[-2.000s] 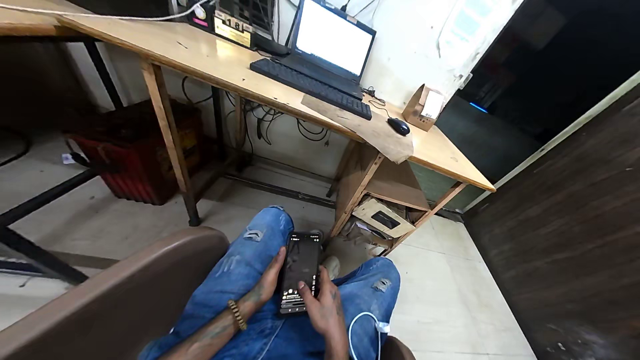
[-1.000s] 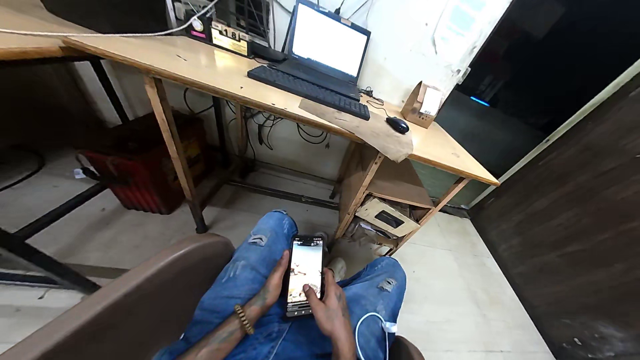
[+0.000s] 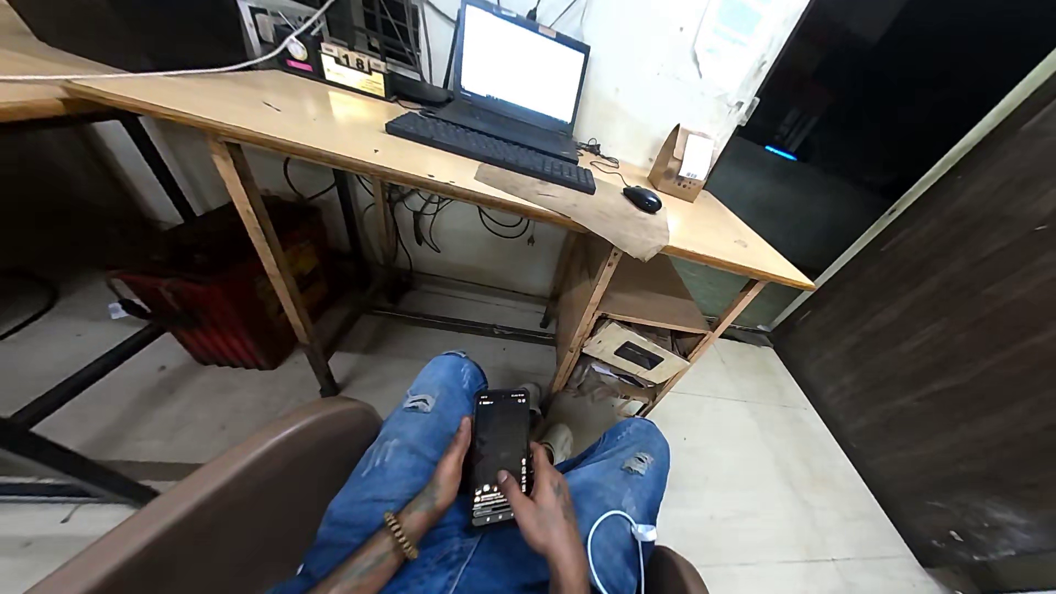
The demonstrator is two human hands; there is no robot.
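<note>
A black smartphone is held upright above my lap between both hands, its screen mostly dark with small icons near the bottom. My left hand, with a beaded bracelet on the wrist, grips the phone's left edge. My right hand holds the right edge, and its thumb lies over the lower part of the screen. Ripped blue jeans are beneath both hands. A white cable loops over the thigh beside my right hand.
Ahead stands a wooden desk with a laptop, a black keyboard, a mouse and a small cardboard box. A red crate sits below at left. A brown chair arm is beside me.
The phone's screen, dark two seconds ago and bright one second ago, is mostly dark again. Both hands remain on the phone.
</note>
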